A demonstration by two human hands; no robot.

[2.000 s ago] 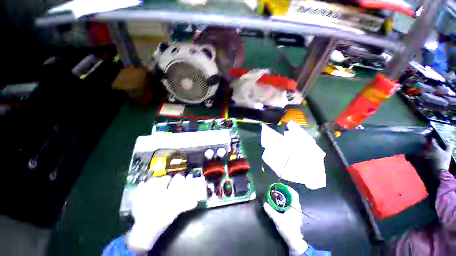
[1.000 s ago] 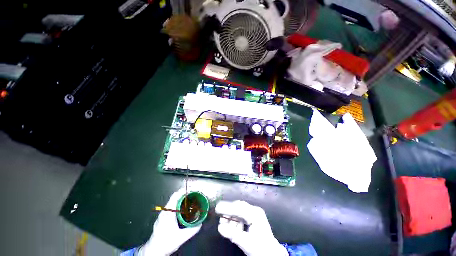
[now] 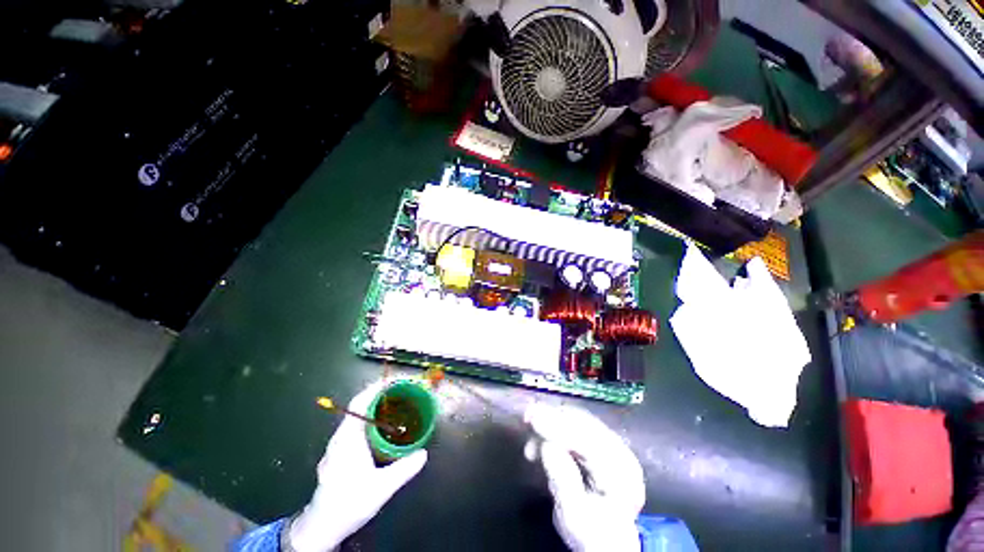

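My left hand (image 3: 351,474), in a white glove, holds the small green cup (image 3: 401,418) with dark amber fluid inside. A thin stick with a yellowish tip (image 3: 325,403) leans out over the cup's left rim. My right hand (image 3: 588,469), also white-gloved, is to the right of the cup. It pinches a thin, blurred stick (image 3: 475,397) that points left, with an orange-brown end near the cup's upper right rim. The power supply board (image 3: 372,343) lies flat just beyond both hands, with pale heatsinks (image 3: 469,332), a yellow-and-brown transformer (image 3: 459,266) and copper-red coils (image 3: 628,326).
A white sheet (image 3: 742,340) lies right of the board. Behind stand a panda-shaped fan (image 3: 550,81) and a black box (image 3: 701,214) with white rags. Black trays (image 3: 130,162) are at left. A red pad (image 3: 898,461) and a person's sleeve (image 3: 969,530) are at right.
My right hand has moved right and away from the cup, and its stick now reaches left toward the rim. Earlier my left hand was over the board and my right held the cup; now my left holds it.
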